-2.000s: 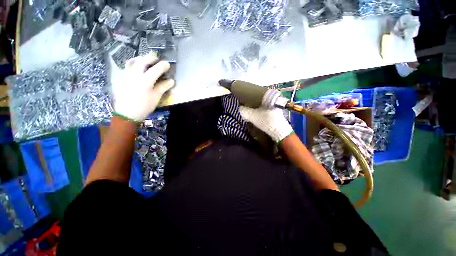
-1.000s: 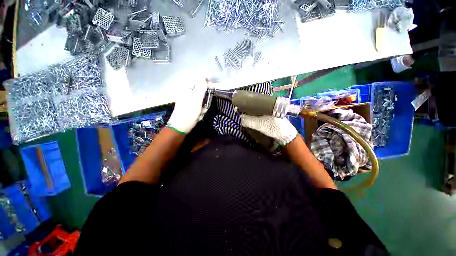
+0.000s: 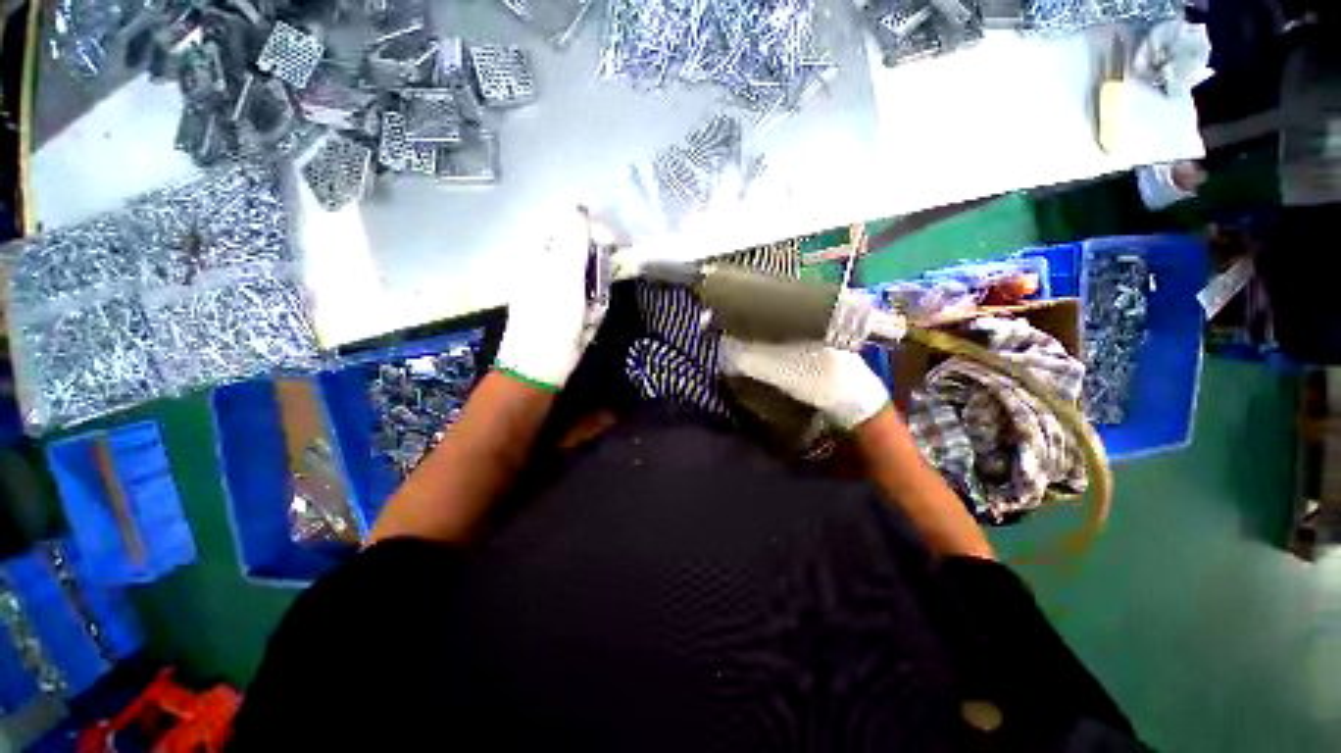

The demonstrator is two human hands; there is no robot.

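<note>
My left hand [image 3: 550, 312], in a white glove with a green cuff edge, holds a small grey metal workpiece [image 3: 599, 271] at the bench's front edge. The fingers partly hide it. My right hand [image 3: 812, 378], also gloved, is around the underside of the olive-grey air tool [image 3: 771, 306]. The tool's dark nose points left at the workpiece; whether it touches cannot be told. A yellowish hose [image 3: 1030, 386] curves from the tool's rear. A striped cloth [image 3: 674, 353] lies below the tool.
The bench [image 3: 552, 140] bears grey perforated metal parts [image 3: 427, 118], a heap of thin silver pins [image 3: 713, 41], a smaller pile [image 3: 699, 159] and clear trays of glittering hardware [image 3: 162, 280]. Below are blue bins [image 3: 265, 508] and a cardboard box with checked cloth [image 3: 993, 419].
My left hand has come from the perforated parts to the tool's nose, now with a workpiece. The tool has shifted slightly right and its nose now meets the workpiece area.
</note>
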